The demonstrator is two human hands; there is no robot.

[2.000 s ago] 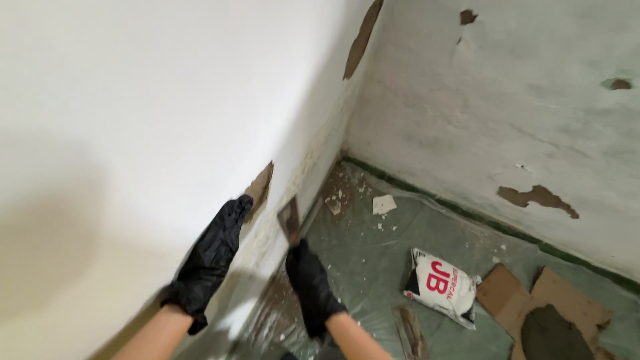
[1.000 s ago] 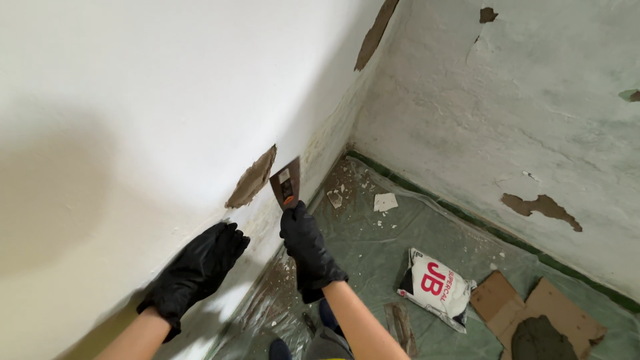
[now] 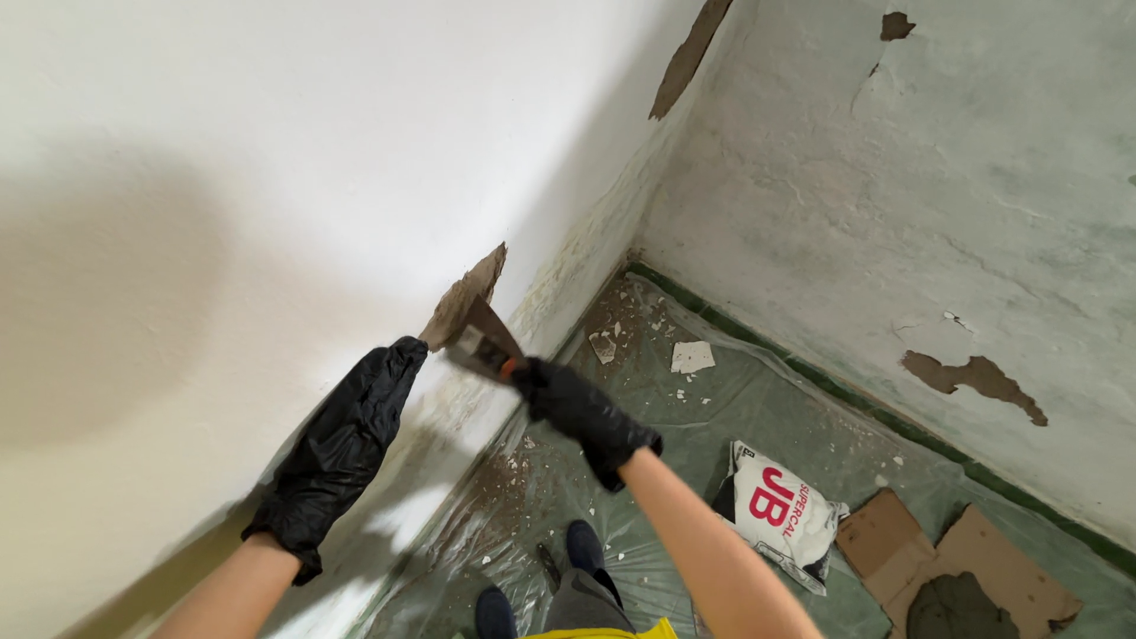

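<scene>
My right hand [image 3: 581, 417], in a black glove, grips a metal scraper [image 3: 486, 344]. Its wide blade lies at the lower right edge of a bare brown patch [image 3: 466, 297] in the white wall [image 3: 293, 177]; whether it touches is hard to tell. My left hand [image 3: 351, 439], also gloved in black, rests against the wall just below the patch, its fingertips near the patch's lower end. Nothing shows in the left hand, though its palm side is hidden.
Plastic sheeting [image 3: 639, 497] with plaster flakes [image 3: 692, 357] covers the floor around my feet [image 3: 584, 546]. A white bag [image 3: 781, 515] lies beside torn cardboard [image 3: 887, 537] holding a grey-brown mound [image 3: 958, 611]. The right wall [image 3: 843, 177] has bare patches [image 3: 985, 377].
The scraper has moved from the patch's right side to its lower right edge, its blade now tilted left. My left hand has moved up the wall, closer to the patch, since one second ago.
</scene>
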